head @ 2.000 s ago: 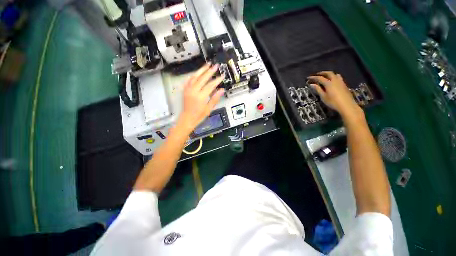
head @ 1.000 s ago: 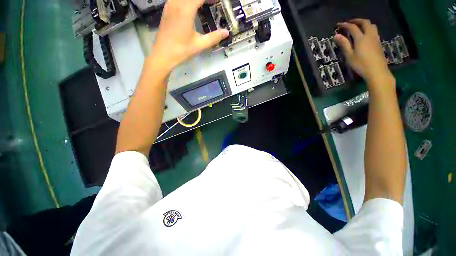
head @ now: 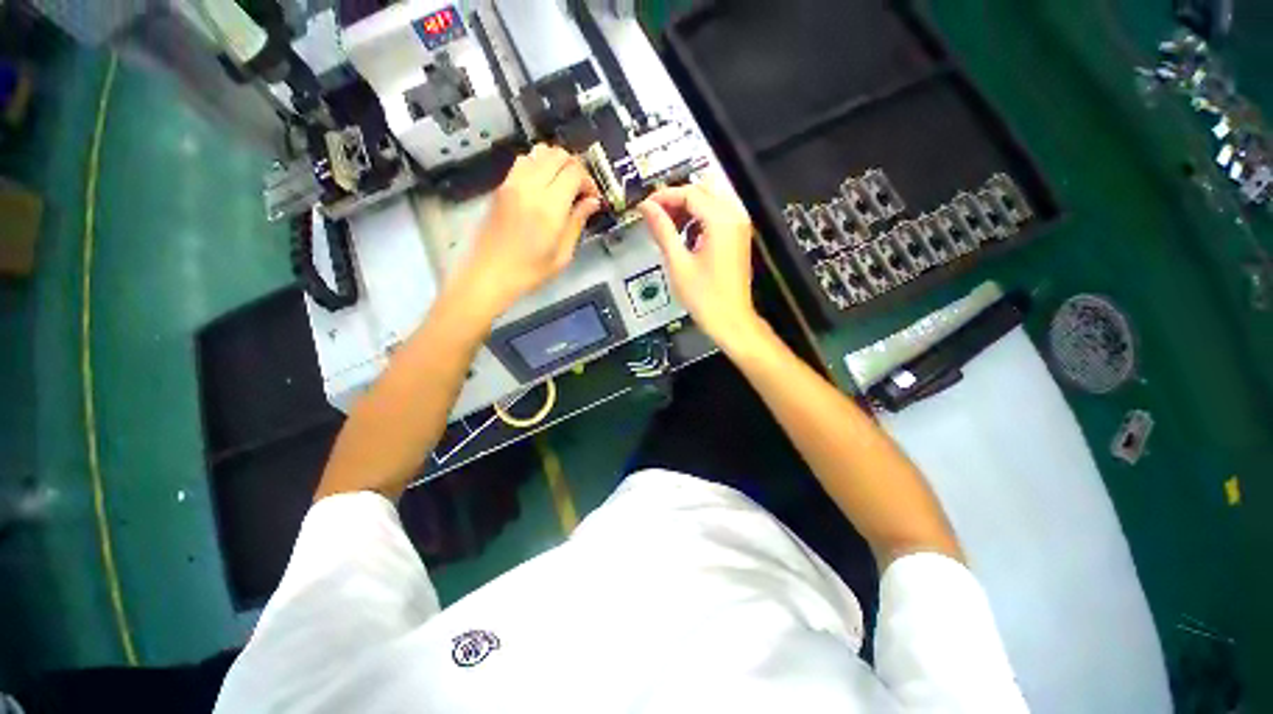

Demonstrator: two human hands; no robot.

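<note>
My left hand is at the left side of the right-hand fixture on the white screw-fastening machine. My right hand is at the fixture's front right, with thumb and forefinger close together. The fingertips of both hands are near metal parts in the fixture; whether they grip a housing cannot be told. Silver metal housings lie in rows in the lower part of the black parts tray to the right.
A touch screen and a button are on the machine's front. An electric screwdriver lies on the white strip. A perforated round dish and a loose housing lie further right. A cable chain is at the left.
My right hand has moved left from the parts tray to the fixture. My left hand remains at the fixture, its fingers now drawn in towards the metal parts. The camera view has shifted.
</note>
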